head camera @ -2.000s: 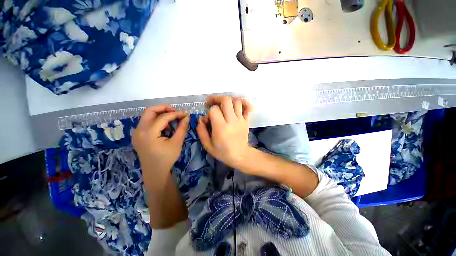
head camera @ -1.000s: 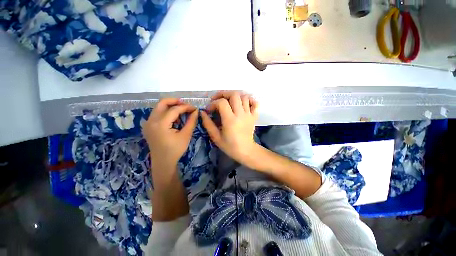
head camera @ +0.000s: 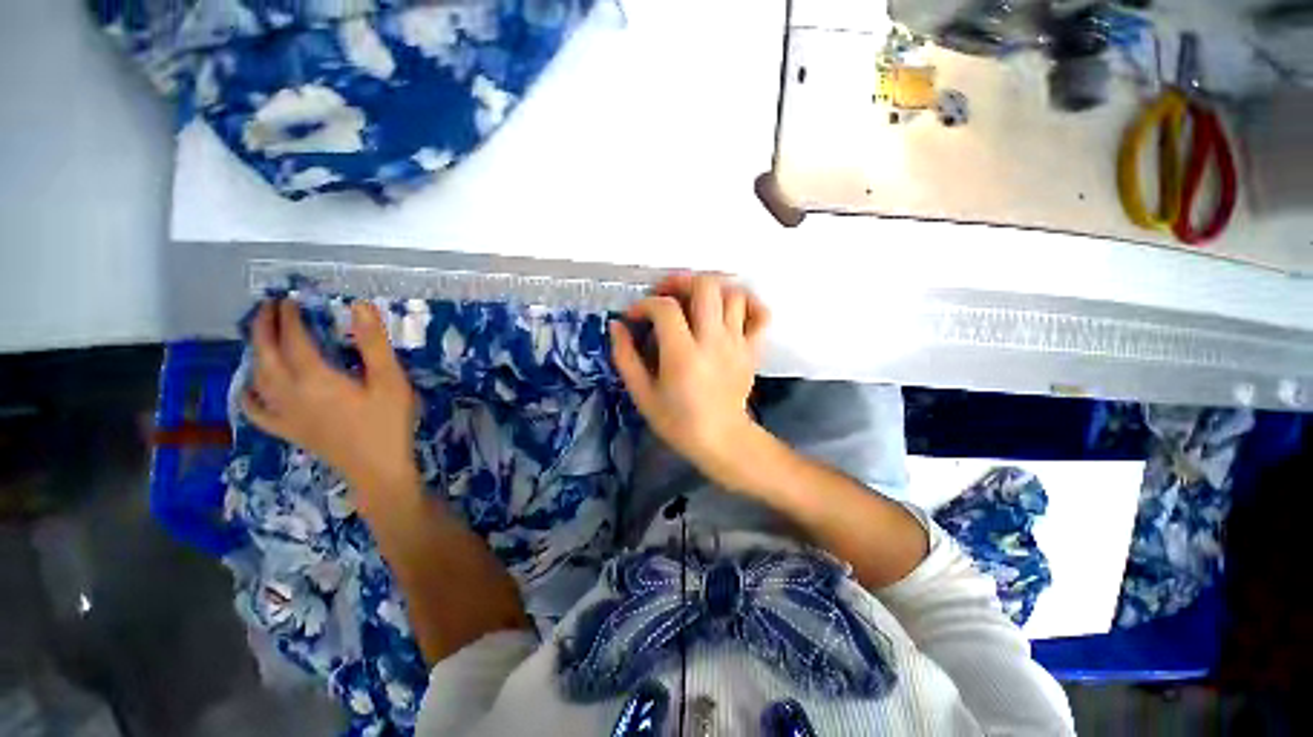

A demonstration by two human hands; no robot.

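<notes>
A blue floral fabric piece (head camera: 504, 418) hangs over the table's front edge. Its gathered top edge lies along the ruler (head camera: 475, 281). My left hand (head camera: 339, 396) is on the fabric near the ruler's left end, with thumb and fingers spread over the edge. My right hand (head camera: 696, 360) pinches the fabric's right end at the table edge, its fingertips over the ruler strip. The fabric edge runs fairly straight between the hands.
Another floral piece (head camera: 331, 108) lies at the upper left. The machine bed (head camera: 994, 166) holds yellow and red scissors (head camera: 1181, 166) at the upper right. Blue bins (head camera: 195, 475) sit below the table; a white board (head camera: 1094, 540) with small floral pieces (head camera: 1001, 533) lies over the right one.
My left hand has moved left, from beside my right hand to the far end of the fabric edge. My right hand stays at the other end. The view has shifted.
</notes>
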